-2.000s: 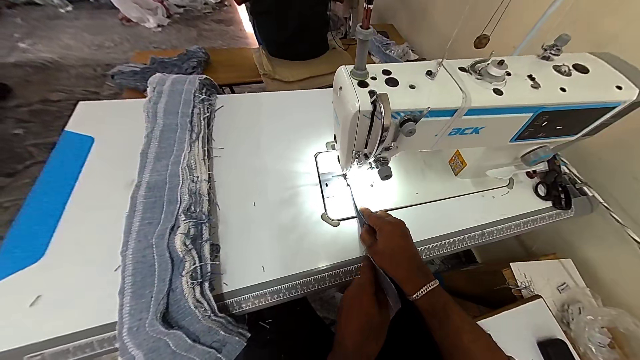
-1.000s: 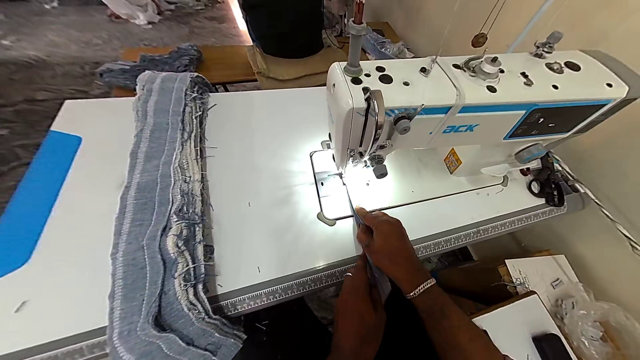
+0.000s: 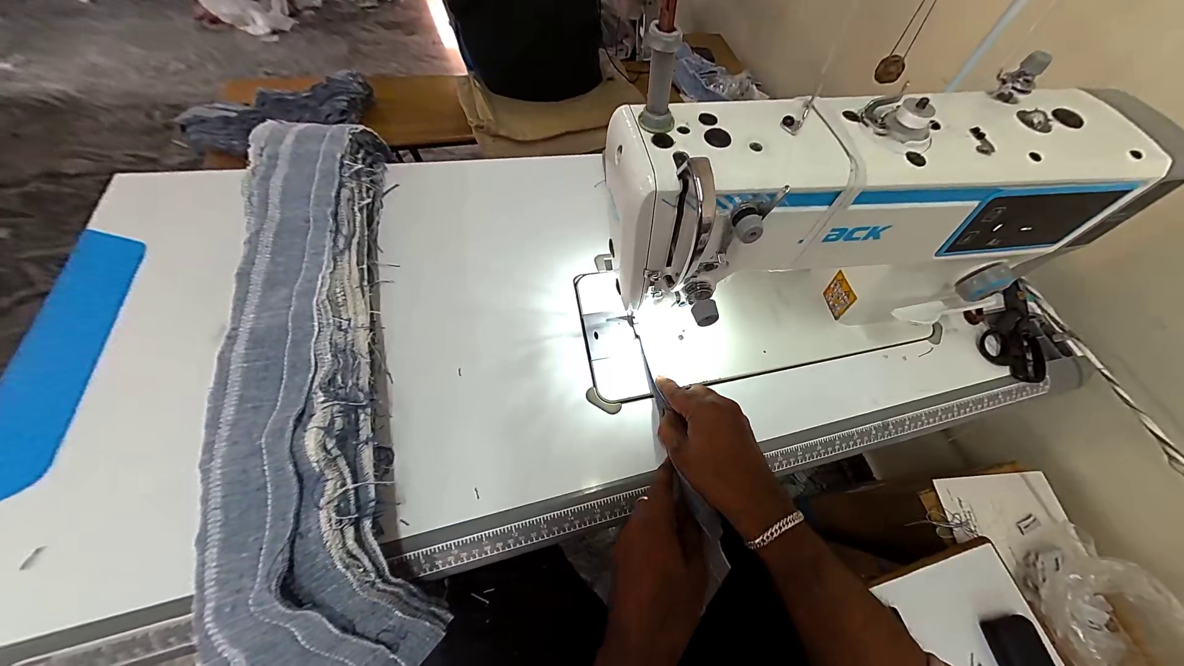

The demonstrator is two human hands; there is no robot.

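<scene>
A narrow strip of blue-grey fabric [image 3: 649, 372] runs from under the presser foot of the white Jack sewing machine [image 3: 758, 231] toward me. My right hand [image 3: 717, 439], a chain bracelet at its wrist, pinches the strip just in front of the needle plate [image 3: 615, 356]. Lower down, at the table's front edge, my left hand [image 3: 655, 546] is closed on the same strip, its fingers partly hidden. The strip's lower end hangs below the edge between my forearms. To the left, a stack of stitched denim strips [image 3: 268, 342] with frayed edges lies across the table and over its front edge.
A measuring tape [image 3: 536, 536] runs along the table's front edge. Black scissors [image 3: 1013, 342] rest at the machine's right end. At the lower right are a white board [image 3: 967, 601], a black phone [image 3: 1013, 640] and clear plastic bags [image 3: 1082, 592]. Behind the table is a wooden bench [image 3: 416, 116] with denim.
</scene>
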